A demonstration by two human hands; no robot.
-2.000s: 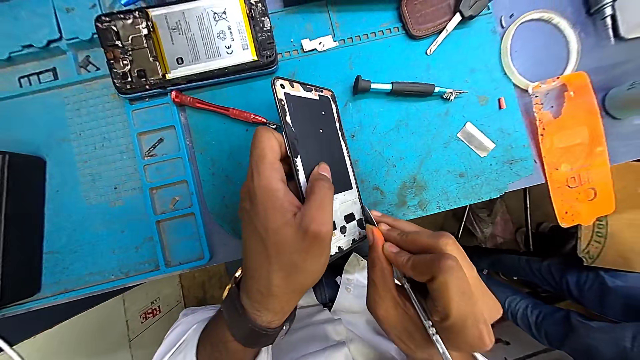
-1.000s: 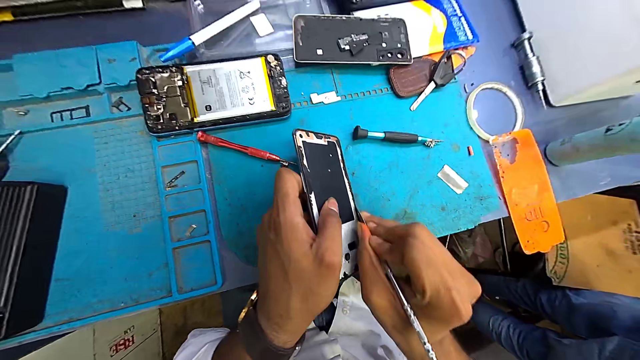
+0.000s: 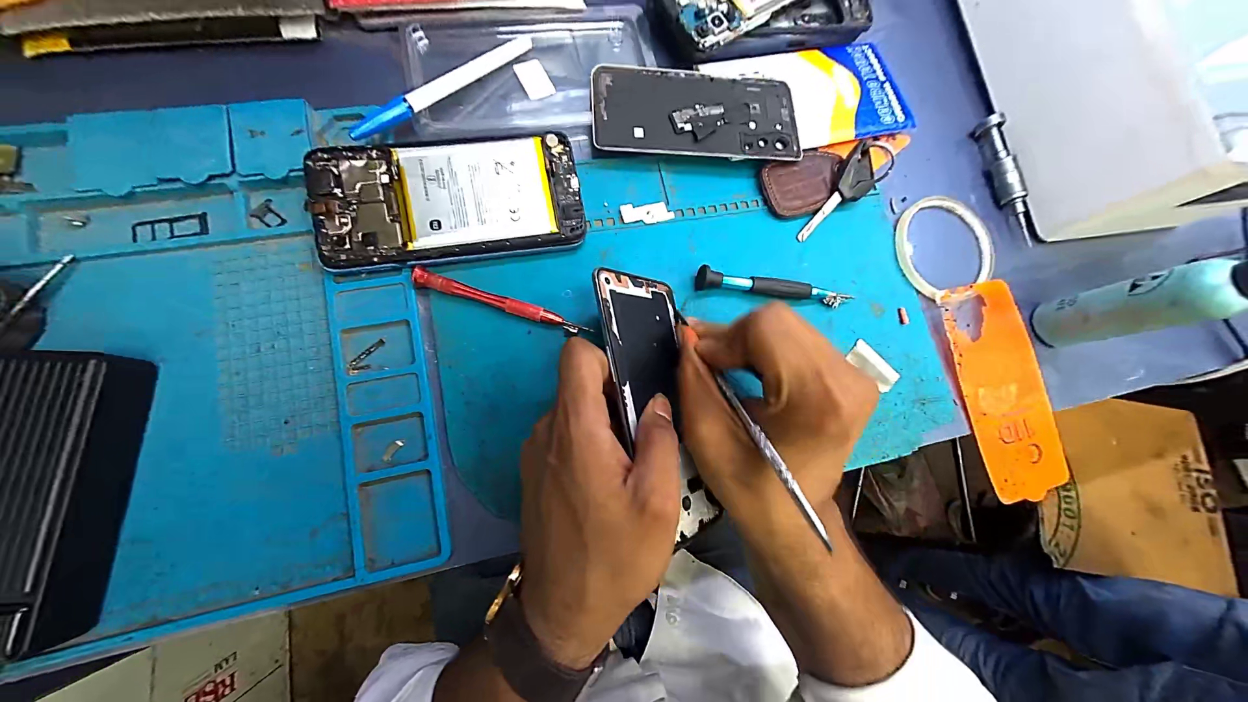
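Observation:
My left hand (image 3: 600, 487) grips a phone screen assembly (image 3: 639, 336), its dark inner side up, with the thumb lying on it. My right hand (image 3: 780, 409) holds a thin metal pry tool (image 3: 775, 458) like a pen; its tip is at the assembly's right edge, partly hidden by the fingers. Something small and orange shows at the right fingertips. Beyond the left hand lies a red screwdriver (image 3: 492, 300). A black and teal screwdriver (image 3: 770, 285) with small screws at its tip lies beyond the right hand. An opened phone with its battery (image 3: 478, 195) rests farther back.
A phone back cover (image 3: 697, 112) lies at the back, near a key (image 3: 848, 190) and a blue and white pen (image 3: 439, 88). To the right are a tape roll (image 3: 907, 249), an orange plastic sheet (image 3: 1004, 390) and a bottle (image 3: 1136, 300). The blue mat's parts tray (image 3: 444, 487) is at left.
My right hand with the pry tool has moved up along the assembly's right edge, from near its lower part. My left hand still holds the assembly. The view has shifted, showing more of the bench's back.

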